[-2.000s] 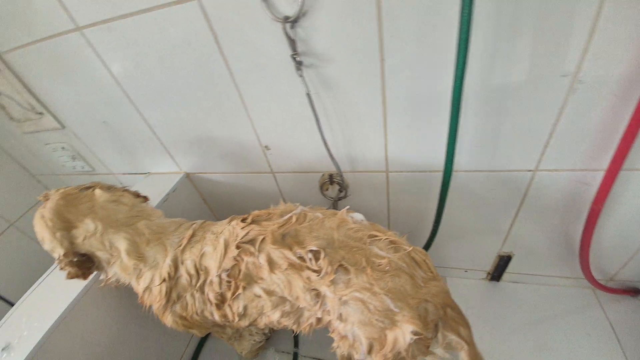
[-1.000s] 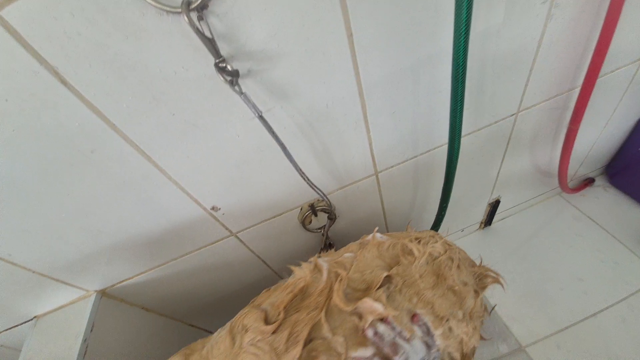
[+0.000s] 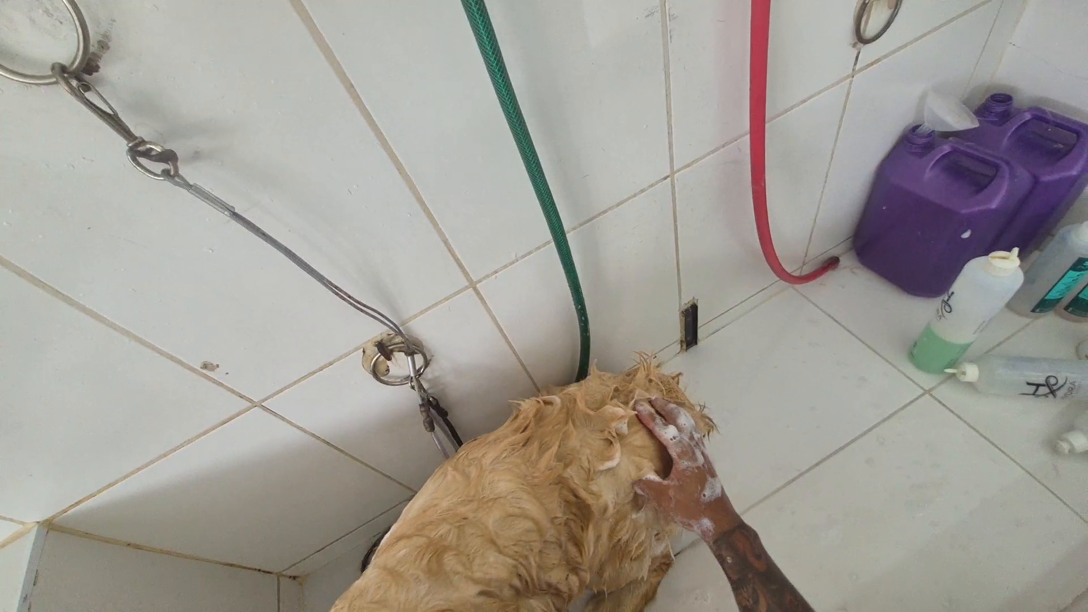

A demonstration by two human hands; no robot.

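A wet dog with golden fur [image 3: 518, 493] stands at the bottom middle, its head out of view. My right hand [image 3: 684, 476], spotted with white foam, lies on the fur of its rump, thumb and fingers spread. Small bits of lather show in the coat near my fingers. My left hand is not in view. A thin metal cable tether [image 3: 297, 268] runs from a wall ring at the upper left through a lower ring [image 3: 395, 360] and down behind the dog.
A green hose [image 3: 540, 187] and a red hose [image 3: 759, 153] hang along the white tiled wall. At the right stand purple jugs [image 3: 931, 212], one topped by a funnel, and a squeeze bottle [image 3: 960, 310] with green liquid. Another bottle [image 3: 1020, 376] lies on its side.
The view has swung right, bringing the jugs and bottles into sight. My right hand, absent two seconds ago and low on the dog's back one second ago, now rests at its rump.
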